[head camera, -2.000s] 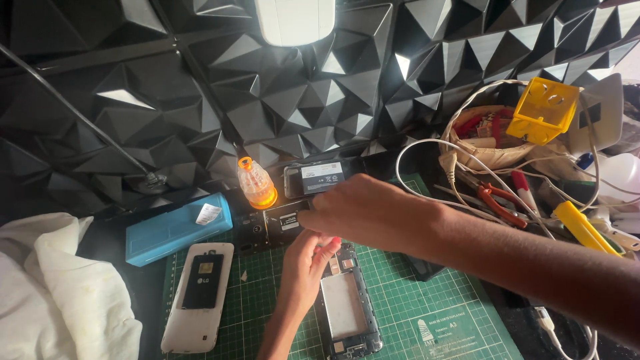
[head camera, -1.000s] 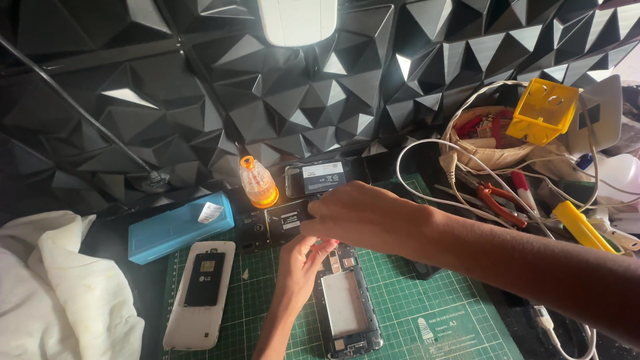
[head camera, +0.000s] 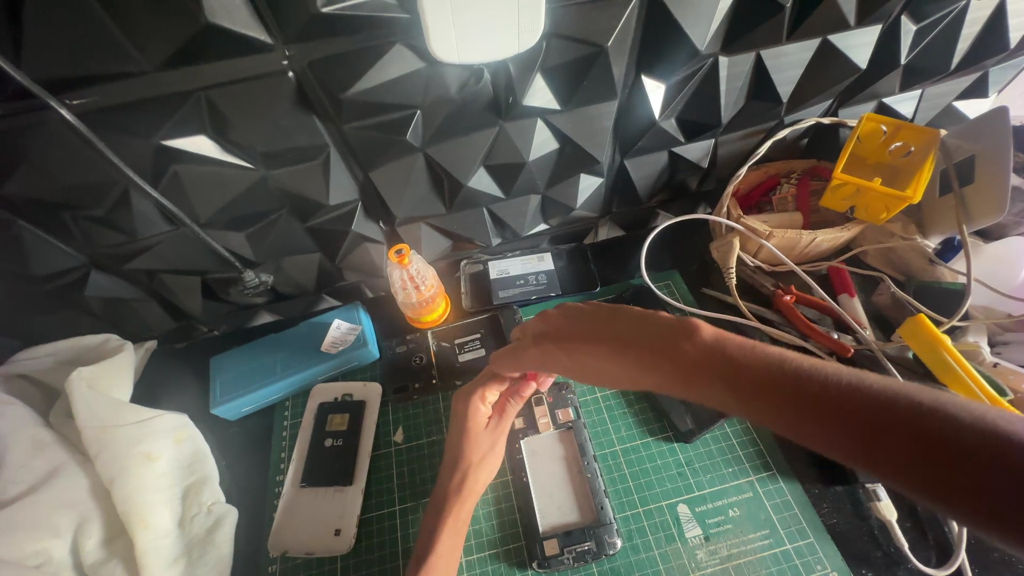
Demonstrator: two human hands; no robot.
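Note:
On a green cutting mat [head camera: 712, 488] lies an opened phone frame [head camera: 596, 488] with a pale rectangular battery bay. At its top end my left hand [head camera: 484, 412] has its fingertips together, beside a small red spot. Reaching across from the right, my right hand [head camera: 572, 340] meets the left fingertips; what it may hold is hidden behind its fingers. A white phone back cover [head camera: 300, 524] with a black LG battery [head camera: 332, 444] on it lies at left. Behind the hands are another dark phone part [head camera: 468, 348] and a phone battery [head camera: 524, 276] in a dark case.
A blue box [head camera: 292, 360] and a clear orange-capped screwdriver bit holder [head camera: 418, 288] stand behind the mat. White cloth [head camera: 104, 456] is at left. At right lie a basket [head camera: 788, 240], a yellow electrical box [head camera: 884, 168], orange-handled pliers [head camera: 808, 320] and white cables [head camera: 664, 232].

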